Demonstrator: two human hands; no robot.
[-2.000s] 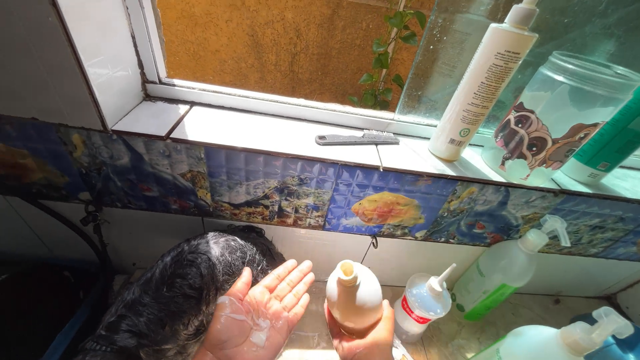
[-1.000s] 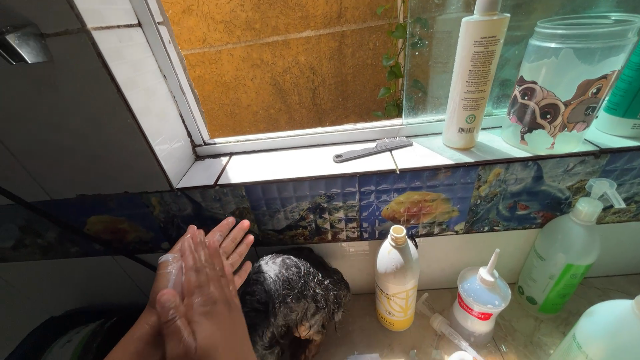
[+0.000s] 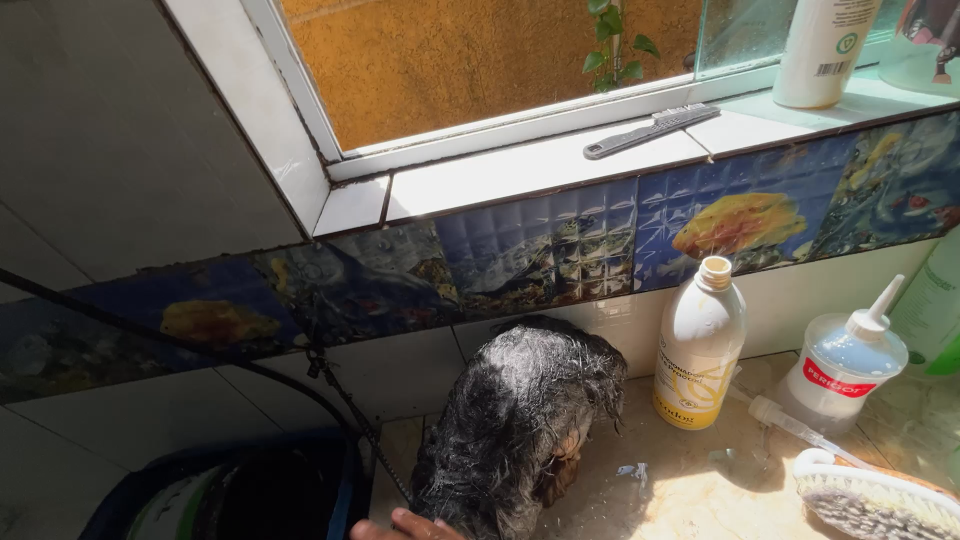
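A small dog with wet, dark fur stands on the tiled ledge against the wall, its head not clearly seen. At the bottom edge, only the fingers of one hand show, apart and with nothing visible in them; by their slant they seem to be my right hand, beside the dog's fur. My left hand is out of view. An uncapped conditioner bottle stands upright to the dog's right. Near it are a nozzle-topped squeeze bottle, a clear plastic syringe and a bristle brush.
On the window sill lie a grey comb and a standing white bottle. A dark tub occupies the lower left. A black cord crosses the wall, and a thin leash runs down towards the dog.
The bottle held two seconds ago was let go and stands on the ledge. My hands, pressed together one second ago, have parted and moved down, mostly out of view.
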